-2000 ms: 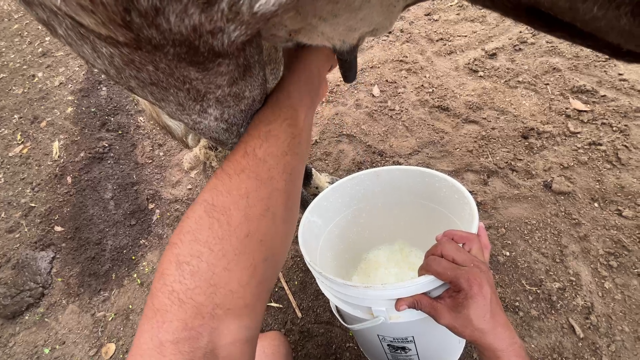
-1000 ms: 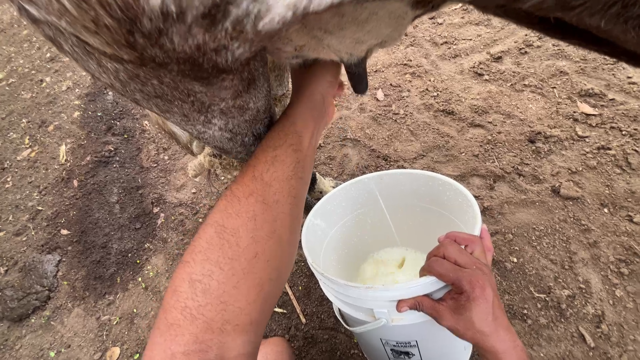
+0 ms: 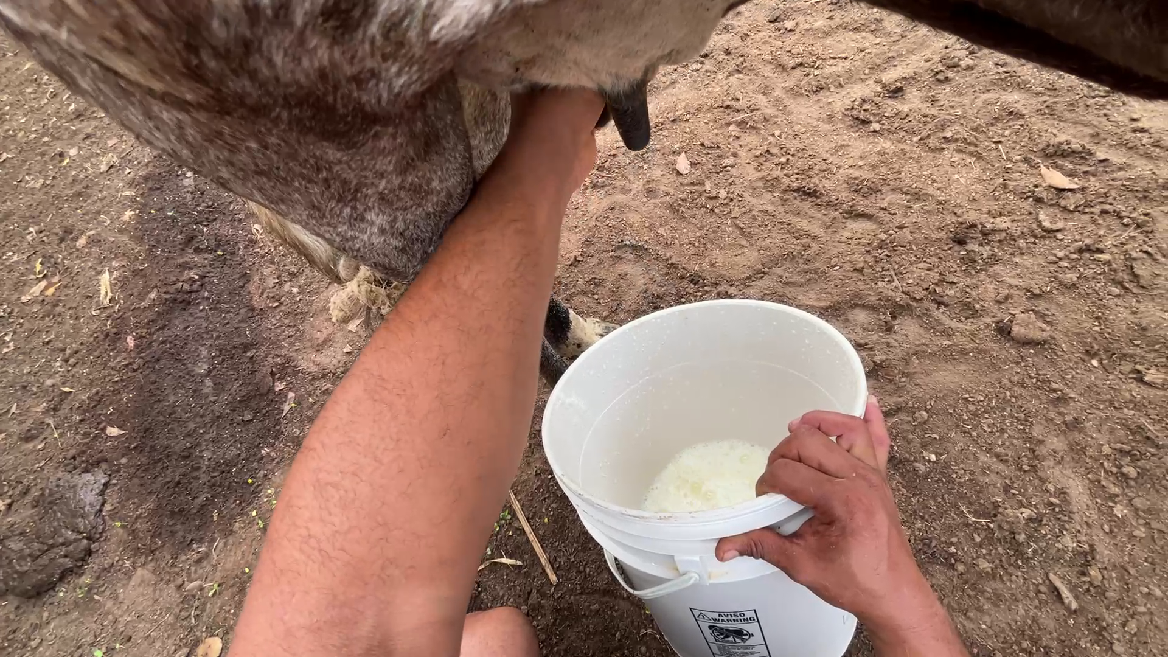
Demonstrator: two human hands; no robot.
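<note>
My left hand [image 3: 568, 137] reaches up under a cow's udder [image 3: 593, 41]. Its fingers are mostly hidden behind the wrist and the udder, so its grip cannot be seen. Just right of it hangs a dark teat [image 3: 630, 117]. Below stands a white plastic bucket [image 3: 584, 456], tilted a little, with frothy milk [image 3: 707, 476] at its bottom. My right hand [image 3: 830, 502] grips the bucket's right rim, thumb outside and fingers bent over the edge. The wire handle [image 3: 652, 587] hangs down at the front.
The cow's brown and grey hind leg [image 3: 347, 164] fills the upper left. A hoof [image 3: 584, 333] shows behind the bucket. Bare dirt ground [image 3: 1004, 365] bears dry leaves, small clods and a thin stick [image 3: 532, 537]. My knee [image 3: 499, 631] is at the bottom edge.
The thin milk stream seen in the bucket one second ago does not show now. My right hand keeps its hold on the rim.
</note>
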